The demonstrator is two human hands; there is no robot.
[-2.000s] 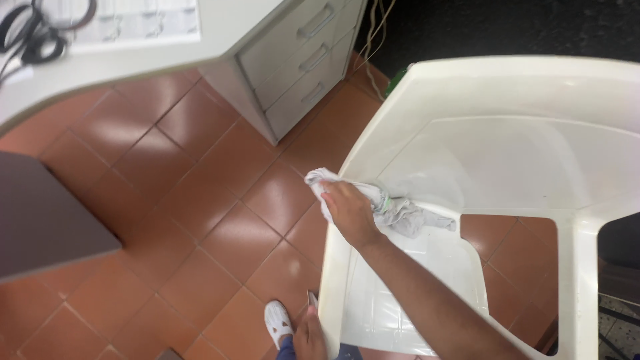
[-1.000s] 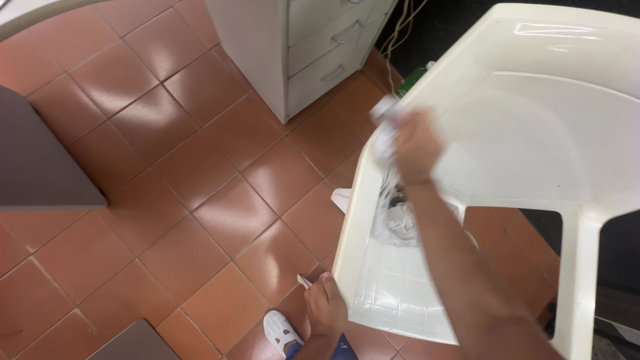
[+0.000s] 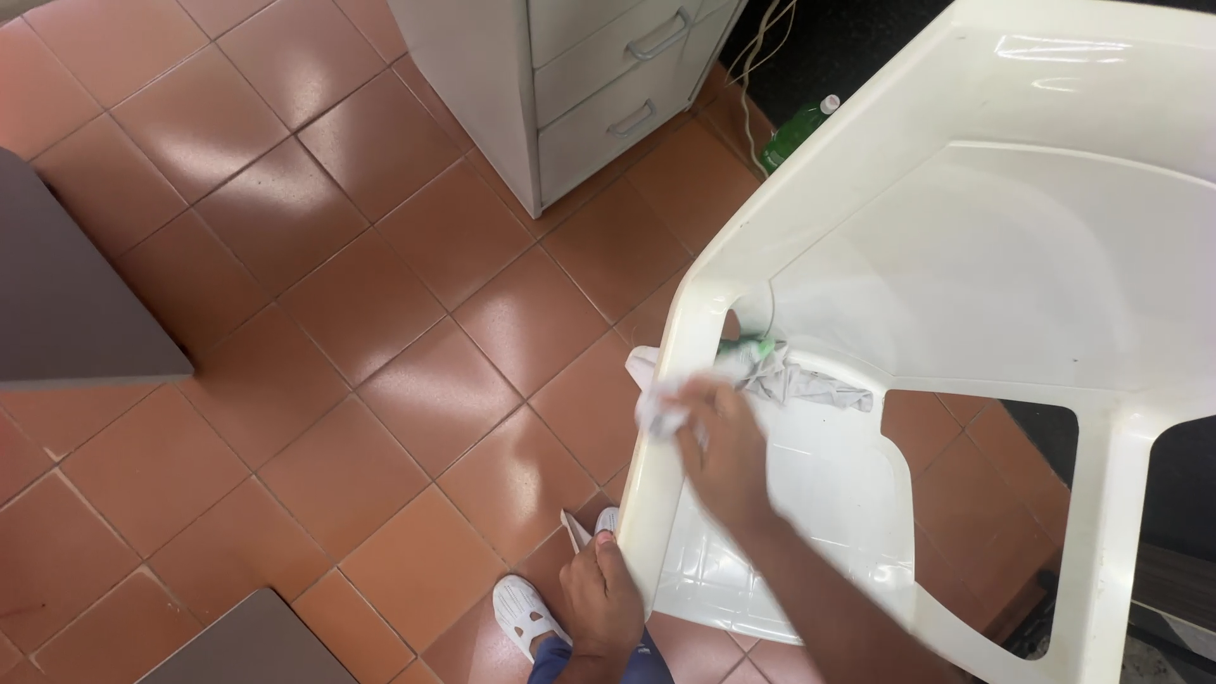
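A white plastic armchair (image 3: 1026, 247) fills the right side of the head view. My right hand (image 3: 727, 446), partly blurred, presses a white cloth (image 3: 665, 408) against the chair's left armrest (image 3: 689, 332). Another crumpled whitish cloth (image 3: 807, 380) lies at the rear of the seat, beside a clear bottle with a green top (image 3: 750, 356), partly hidden. Low in the view, my left hand (image 3: 602, 589) is closed beside the front of the same armrest, with a thin pale piece (image 3: 574, 530) sticking up by its fingers; whether it holds this piece is unclear.
A white drawer cabinet (image 3: 608, 104) stands beyond the chair, with loose cables (image 3: 755, 85) and a green bottle (image 3: 798, 133) near it. Grey panels (image 3: 76, 285) edge the left side. My white shoe (image 3: 522, 613) is on the terracotta tile floor (image 3: 380, 361).
My right hand has moved with the cloth from the rear of the armrest toward its front. The view has shifted, and the desk top with scissors has left it.
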